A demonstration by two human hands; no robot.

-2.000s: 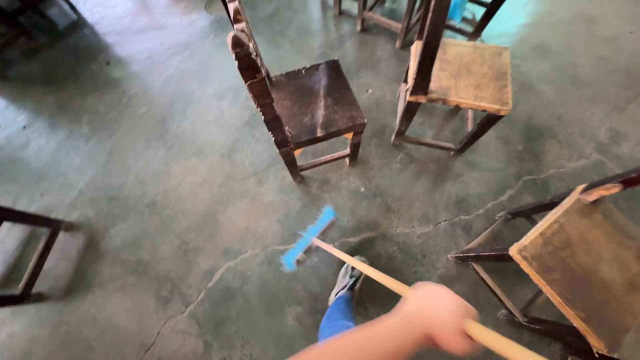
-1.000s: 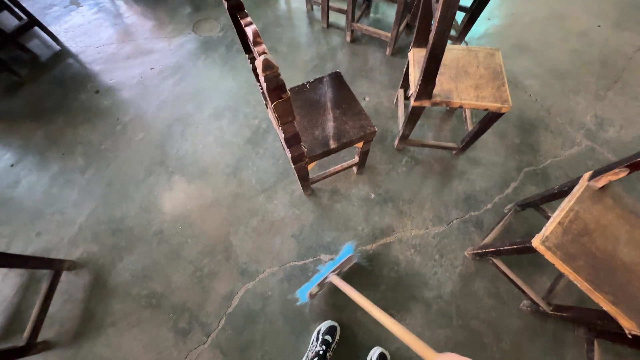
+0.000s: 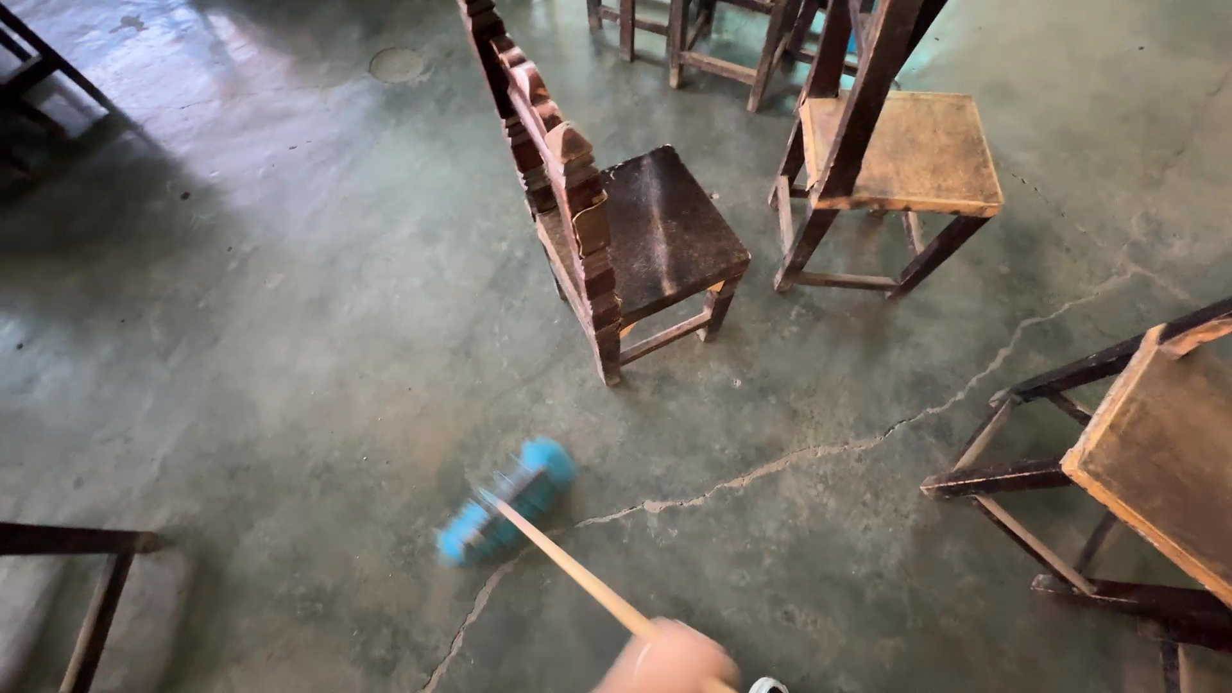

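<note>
My left hand (image 3: 674, 659), low in the head view and partly cut off by the bottom edge, is closed around the pale wooden handle (image 3: 577, 573) of a broom. The handle slants up and left to the broom head (image 3: 507, 500), whose blue bristles are blurred by motion. This head lies over the concrete floor beside a long crack (image 3: 751, 476), on the near side of a dark wooden chair (image 3: 664, 231). My right hand is outside the view.
A chair with a lighter seat (image 3: 914, 154) stands at the upper right, and another chair (image 3: 1155, 462) at the right edge. Dark furniture legs (image 3: 101, 616) show at the lower left. More wooden legs (image 3: 717, 65) stand at the top. A shoe tip (image 3: 767, 685) shows at the bottom.
The broom head has moved left across the floor since one second ago. My left hand, clearly visible two seconds ago and barely seen one second ago, shows again at the bottom.
</note>
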